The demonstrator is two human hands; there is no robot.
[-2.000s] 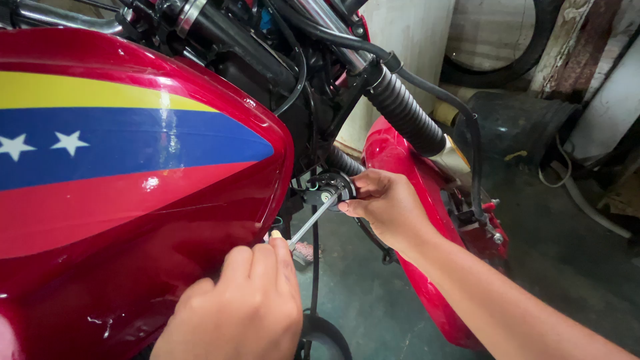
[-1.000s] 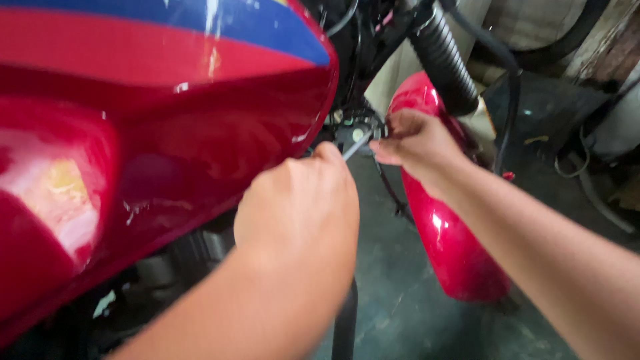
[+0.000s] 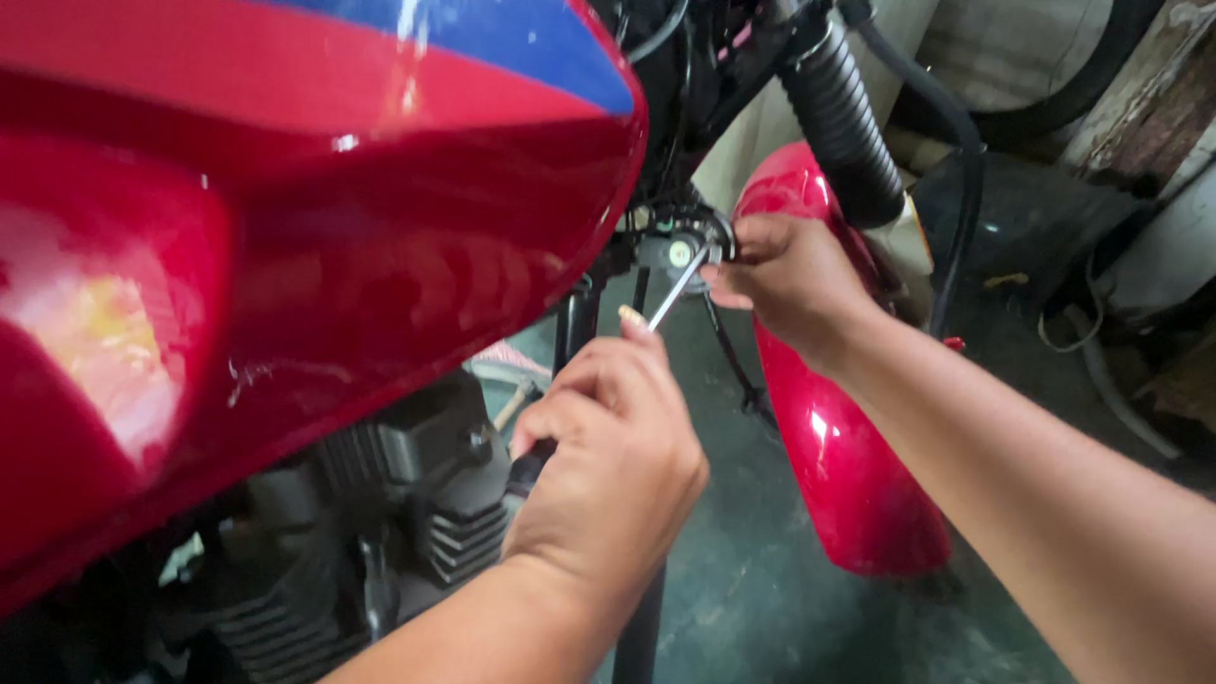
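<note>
My left hand (image 3: pixel 608 446) is closed around a screwdriver with a dark handle. Its thin metal shaft (image 3: pixel 676 290) points up and right, the tip at a small round black part (image 3: pixel 719 233) low on the motorcycle's front frame. Beside the tip is a pale round fitting (image 3: pixel 681 253). With thumb and fingers my right hand (image 3: pixel 793 280) pinches the edge of that black part from the right. The red fuel tank (image 3: pixel 418 218), with its blue stripe, lies left of both hands. Whether the tip sits in a screw cannot be told.
Behind my right hand is the red front fender (image 3: pixel 855 475), below a ribbed black fork boot (image 3: pixel 845 123). A black cable (image 3: pixel 967 180) curves down at the right. The finned engine (image 3: pixel 408 494) sits under the tank. A tire (image 3: pixel 1064 109) and a grey hose (image 3: pixel 1121 399) lie farther back.
The view has shifted down and left, showing more of the tank's side and the engine. The screwdriver remains in my left hand, and my right hand stays at the black part.
</note>
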